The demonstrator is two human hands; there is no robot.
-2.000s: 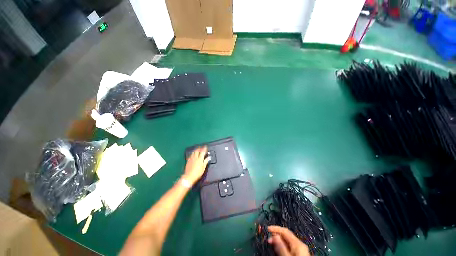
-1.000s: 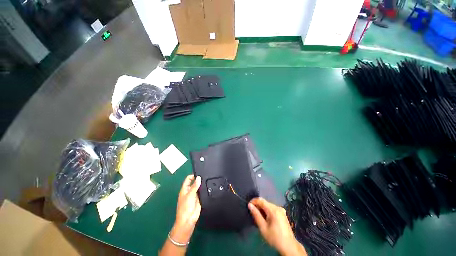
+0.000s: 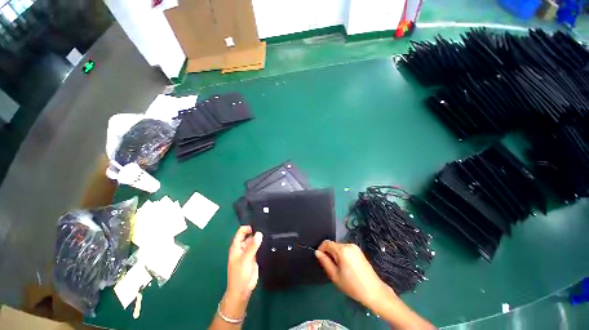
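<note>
A flat black cover panel (image 3: pixel 300 216) is held up in front of me, over other black panels (image 3: pixel 281 175). It shows a pale dot near its upper left and two shiny dots below a small slot-like mark. My left hand (image 3: pixel 244 261) grips its left edge, thumb on the front. My right hand (image 3: pixel 345 264) is over its right part and pinches a thin dark cord (image 3: pixel 308 247) whose end reaches the panel near the shiny dots. Whether the end is inside the panel is too small to tell.
A tangled black cord bundle (image 3: pixel 391 238) lies right of the panel. Worked covers (image 3: pixel 481 200) and a large dense pile (image 3: pixel 516 84) stand farther right. At left are smaller black panels (image 3: pixel 216 116), pale yellow sheets (image 3: pixel 158 222), plastic bags (image 3: pixel 90 251) and a white cup (image 3: pixel 139 178).
Two seconds ago my left hand was on the panel stack and my right at the cord bundle. Now a panel is lifted and the cord is at it. The camera view has shifted.
</note>
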